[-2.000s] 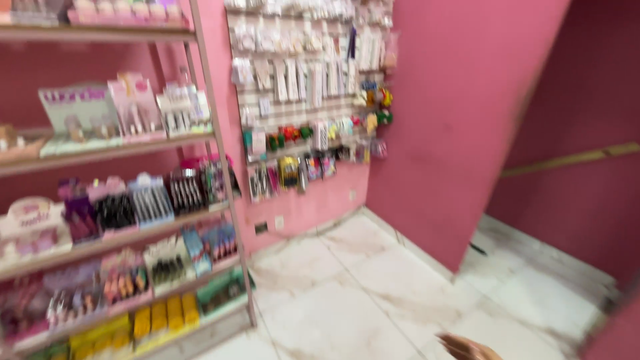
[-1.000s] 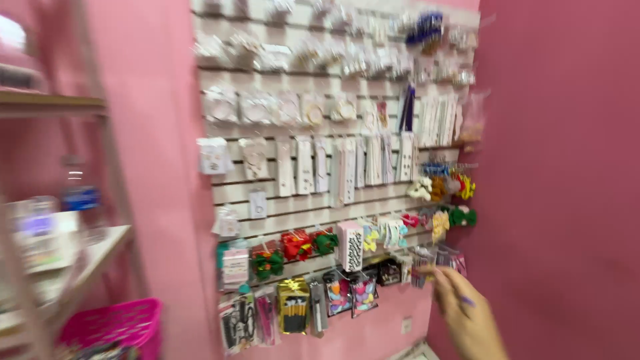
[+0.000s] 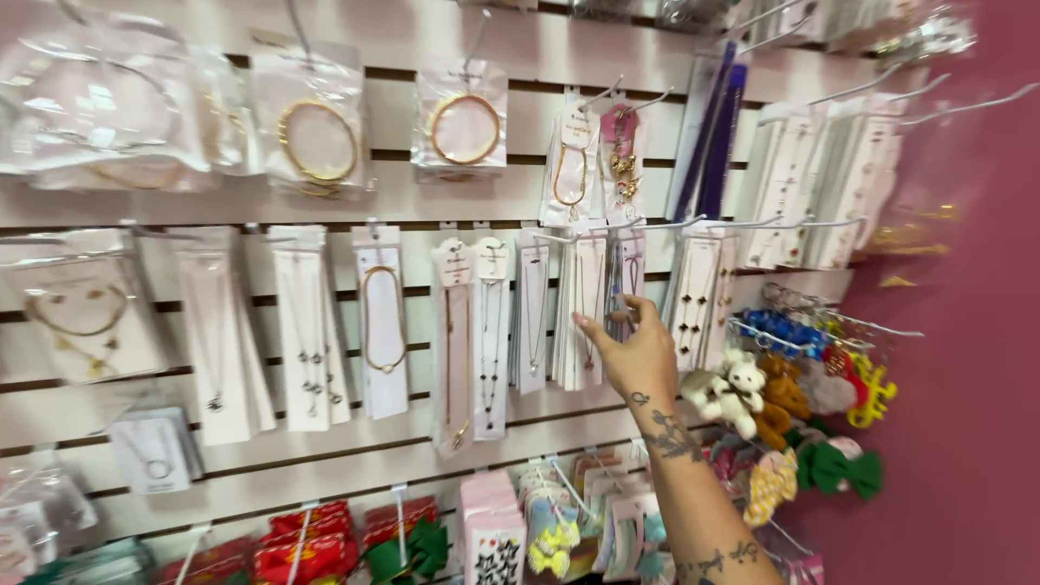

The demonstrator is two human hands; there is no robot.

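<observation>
My right hand (image 3: pixel 642 349), on a tattooed forearm, reaches up to a slatted wall display of jewellery. Its thumb is at the lower part of a stack of carded necklaces (image 3: pixel 582 325), and its fingers are bent beside a narrow purple-toned card (image 3: pixel 630 264) just to the right. Whether the fingers pinch a card is unclear. Left of the hand hang a silver necklace on a card (image 3: pixel 533 313) and a beaded necklace card (image 3: pixel 491 349). To its right is a card with dark clover-shaped pendants (image 3: pixel 692 313). My left hand is out of view.
Metal hooks (image 3: pixel 861 85) stick out from the slatwall (image 3: pixel 398 195). Packed gold bangles (image 3: pixel 465 128) hang above. Small plush bears (image 3: pixel 741 382), a green bow (image 3: pixel 841 470) and red packaged items (image 3: pixel 307 548) hang lower. A pink wall (image 3: pixel 967 366) borders the display on the right.
The view has come from the shelves and floor to close before the jewellery wall. My right hand, low in the view earlier, is now raised among the necklace cards.
</observation>
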